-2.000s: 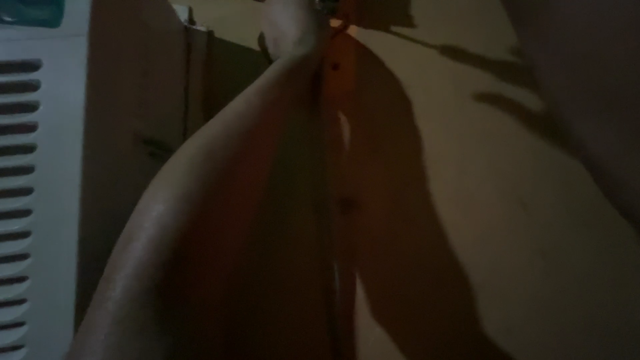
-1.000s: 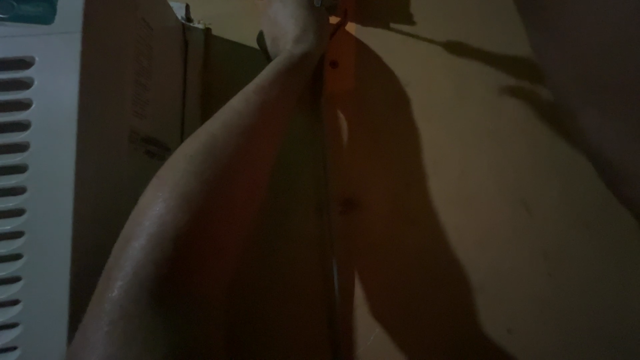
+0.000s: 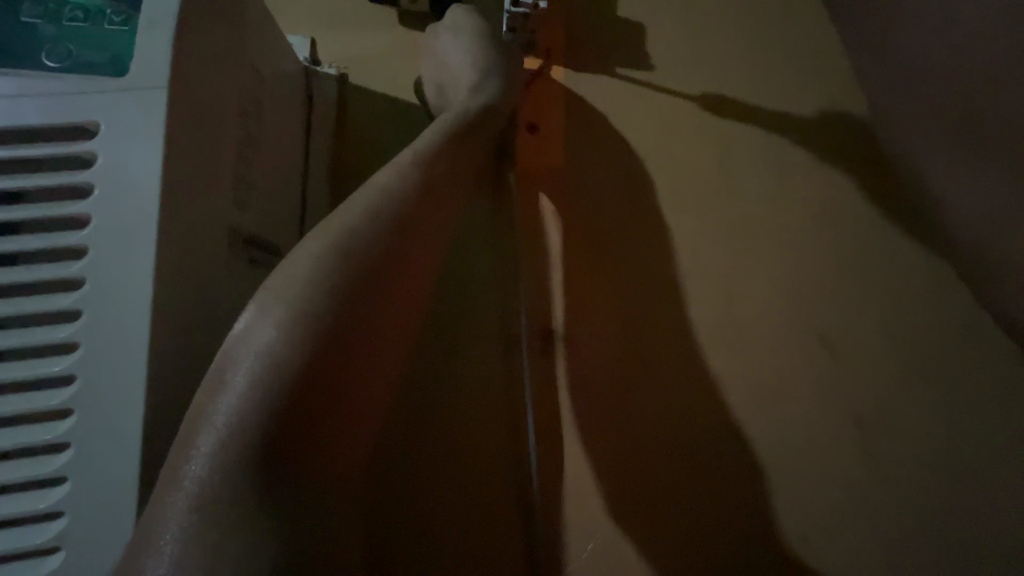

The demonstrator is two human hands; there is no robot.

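My left hand (image 3: pixel 468 64) is at the top centre, at the end of my bare arm, which rises from the lower left. Its fingers are mostly cut off or hidden, beside a perforated metal fitting (image 3: pixel 524 18) and a small dark object (image 3: pixel 442 6). Whether it grips either cannot be told. An orange strip (image 3: pixel 542 144) with a dark hole runs below the fitting, next to my wrist. My right hand is not in view; a dark, blurred form (image 3: pixel 928 120) fills the upper right edge and may be part of an arm.
A white slatted appliance housing (image 3: pixel 120 280) with a green control panel (image 3: pixel 68 36) stands at the left. Beside it is a cardboard box (image 3: pixel 232 160). A pale flat surface (image 3: pixel 800 320) spans the right, crossed by my arm's shadow and a thin, tool-like shadow (image 3: pixel 696 98).
The thin shadow at the upper right and the dark form near it have shifted slightly. My left hand stays beside the metal fitting.
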